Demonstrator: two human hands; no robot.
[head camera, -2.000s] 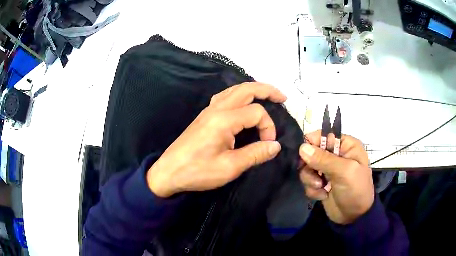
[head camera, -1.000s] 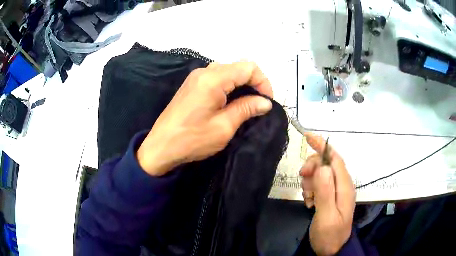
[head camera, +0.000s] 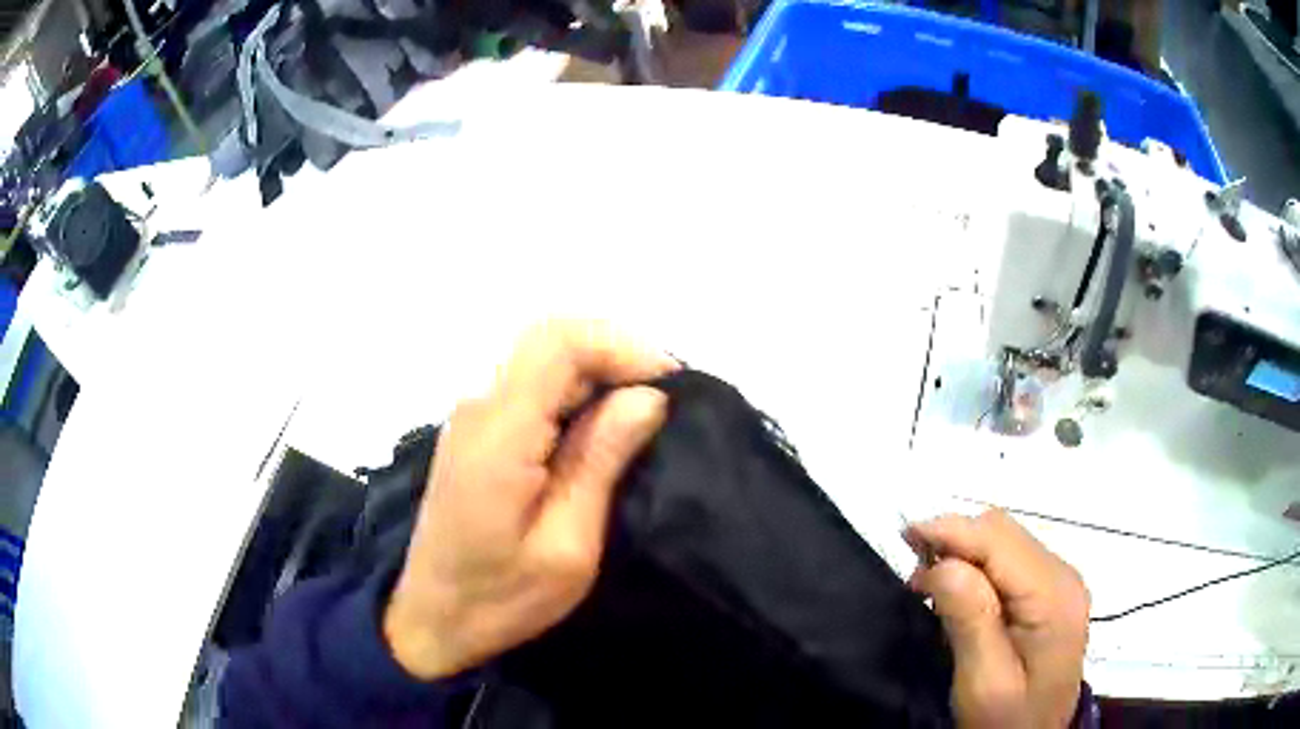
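The black bag panel (head camera: 741, 527) hangs bunched over the table's front edge, its folded upper edge raised. My left hand (head camera: 520, 499) pinches that edge between thumb and fingers. My right hand (head camera: 1005, 605) is at the panel's right side, fingers curled together. A small dark part of the thread snips (head camera: 928, 558) shows at its fingertips; the rest is hidden in the hand. The snips cord (head camera: 1190, 588) runs to this hand from the right. I cannot tell if the right fingertips touch the cloth.
The sewing machine (head camera: 1048, 271) stands at the right with its control box (head camera: 1255, 373). A blue crate (head camera: 855, 54) is behind the table (head camera: 642, 185). Grey and black fabric pieces (head camera: 307, 86) lie at the back left. A black round device (head camera: 94, 239) is at the far left.
The view has shifted, bringing the blue crate in. The left hand has drawn the panel down and toward me. The snips blades, clear earlier, are now mostly hidden in the right hand.
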